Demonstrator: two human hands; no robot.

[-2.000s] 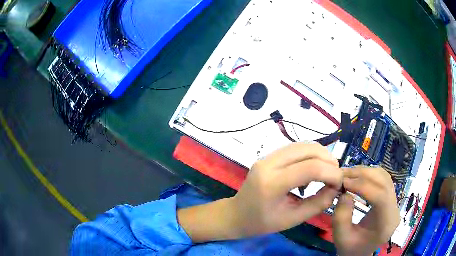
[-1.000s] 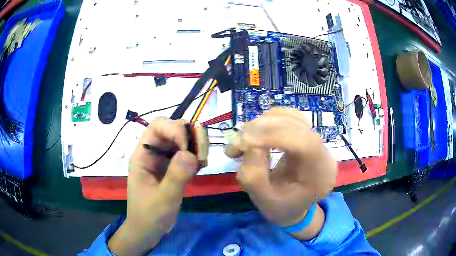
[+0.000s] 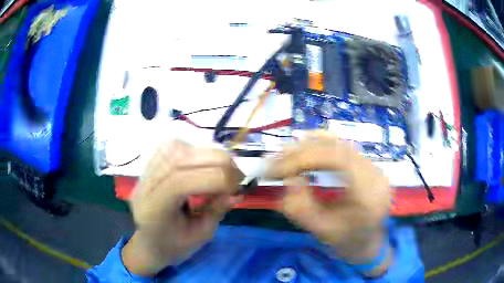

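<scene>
The view is blurred. My left hand (image 3: 185, 193) is in front of the chassis's near edge, fingers curled on a small tan-and-black piece that is mostly hidden. My right hand (image 3: 334, 188) is close on its right, with thumb and fingers pinching a small pale piece (image 3: 255, 167) between the hands. The cable harness (image 3: 243, 102), in black sleeve with orange and red wires, runs from the motherboard (image 3: 359, 113) down towards my left hand. The white chassis (image 3: 149, 47) lies flat beneath, with the CPU cooler (image 3: 378, 74) at its upper right.
A red foam pad (image 3: 423, 202) shows under the chassis. A large blue tray (image 3: 52, 83) stands at left, with tan bits at its top. Blue bins (image 3: 489, 146) and a tan tub (image 3: 486, 85) are at right. A short black lead (image 3: 421, 179) hangs over the chassis's near edge.
The view has swung from the chassis's left side to face it squarely. Since one second ago, my left hand has turned over its piece and the hands are closer around the pale piece.
</scene>
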